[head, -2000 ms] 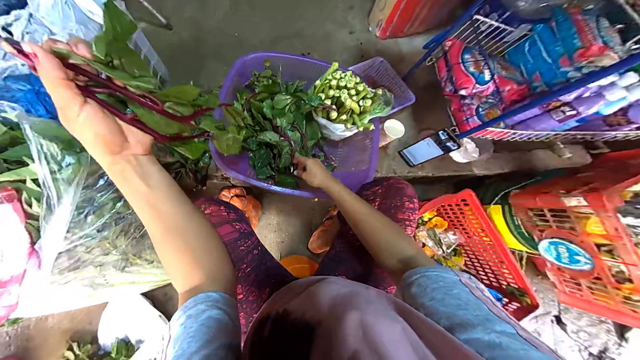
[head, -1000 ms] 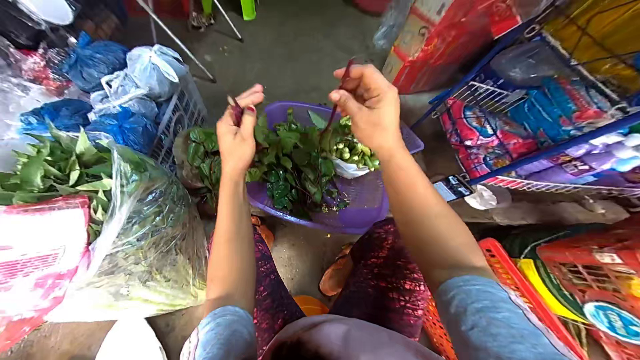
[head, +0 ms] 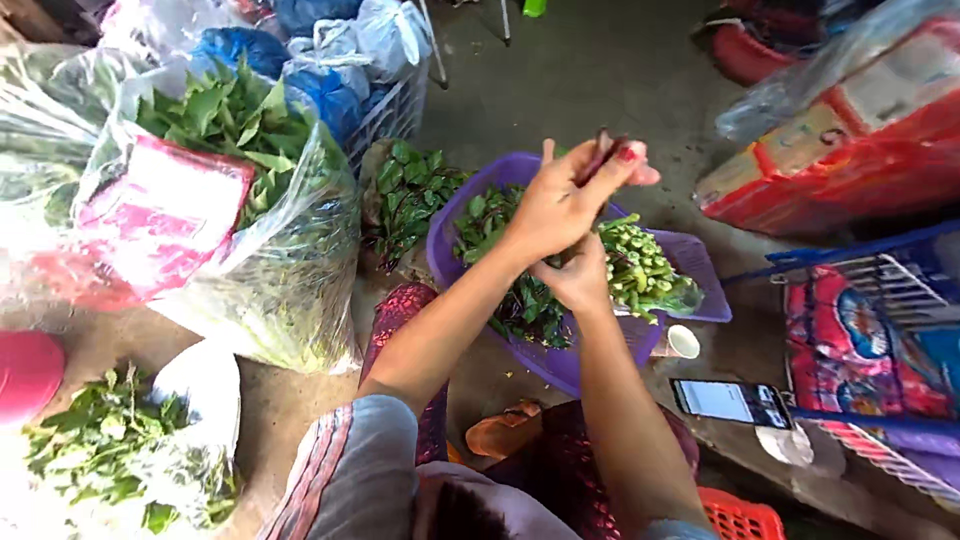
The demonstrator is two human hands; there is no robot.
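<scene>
Over a purple plastic basin [head: 439, 244], my left hand [head: 566, 199] is closed round dark red stems [head: 602, 150] whose ends poke out at its fingers. My right hand [head: 581, 274] is just below and touches the same bunch under the left wrist; how its fingers close is partly hidden. Leafy greens [head: 536, 304] with dark stems lie in the basin beneath both hands. To the right of them rests a bundle of cut green vegetables [head: 641, 266] in clear plastic. More dark-stemmed leaves [head: 412, 187] lie outside the basin's left rim.
Large clear bags of leafy greens [head: 300, 277] stand at the left, with blue bags [head: 247, 56] behind. A paper cup [head: 682, 341] and a phone [head: 724, 401] are right of the basin. Farther right are a red carton [head: 847, 157] and a wire rack [head: 900, 281]. A red basket [head: 739, 514] sits low right.
My hands were apart above the basin, each with a stem, a second ago; they are now together on a bunch of stems. The view has shifted left.
</scene>
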